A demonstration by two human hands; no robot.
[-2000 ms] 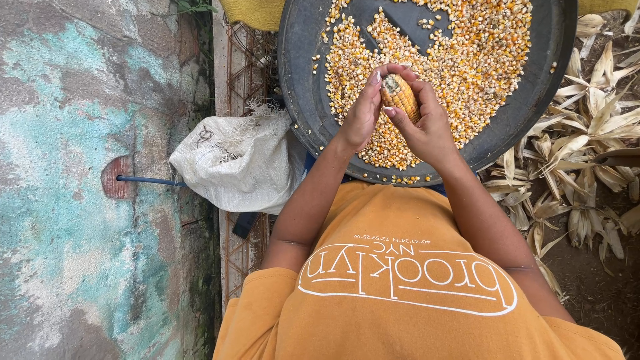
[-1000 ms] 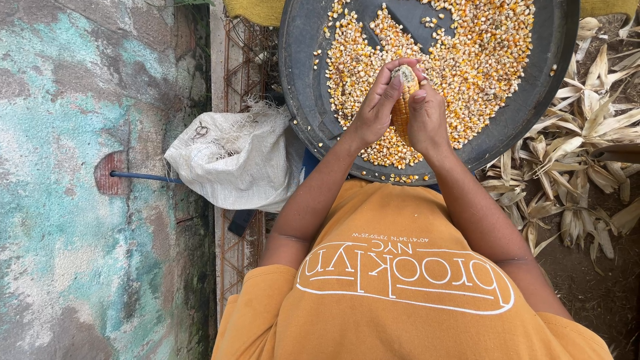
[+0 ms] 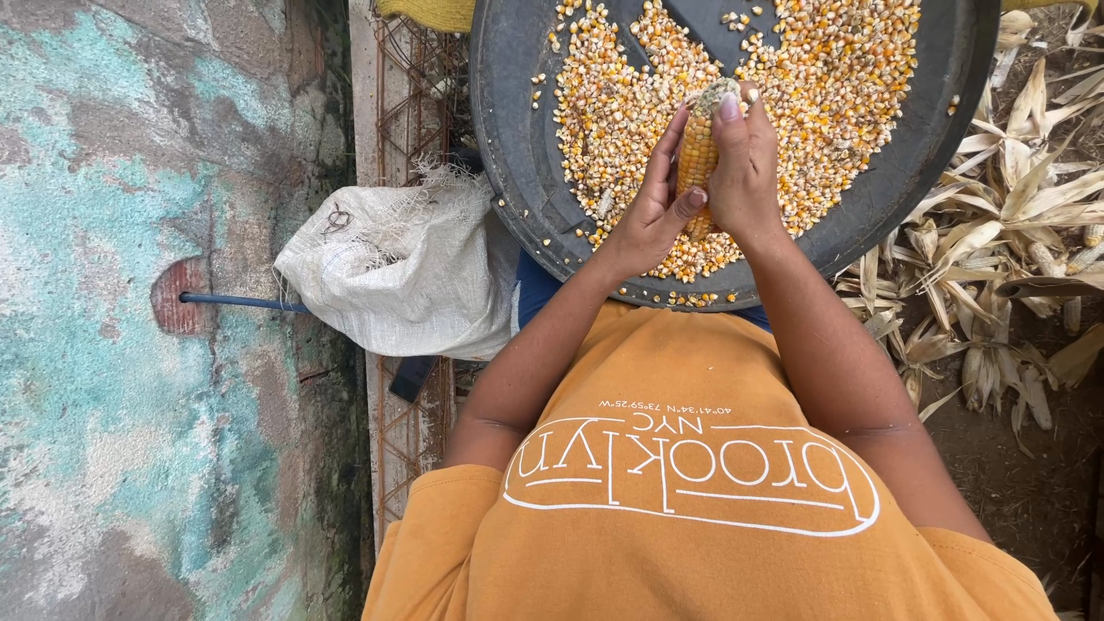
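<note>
An ear of dried corn (image 3: 697,159) stands between my two hands, over a round black basin (image 3: 940,129) that rests at my lap. My left hand (image 3: 651,216) is closed around the ear's left side and lower part. My right hand (image 3: 743,164) holds its right side, the thumb near the top end, where bare cob shows. Part of the ear is hidden by the fingers. Loose yellow and whitish corn kernels (image 3: 828,95) cover much of the basin's bottom, with a few stuck on its near rim.
A white woven sack (image 3: 405,276) lies left of the basin, beside rusty metal lattice (image 3: 414,78). A blue rod (image 3: 246,302) juts from the painted wall (image 3: 103,259). Dry corn husks (image 3: 1026,207) and some cobs are heaped on the ground at right.
Both hands stay on the ear. The ear has gone from slanted to more upright, and my right thumb has moved up near its top end.
</note>
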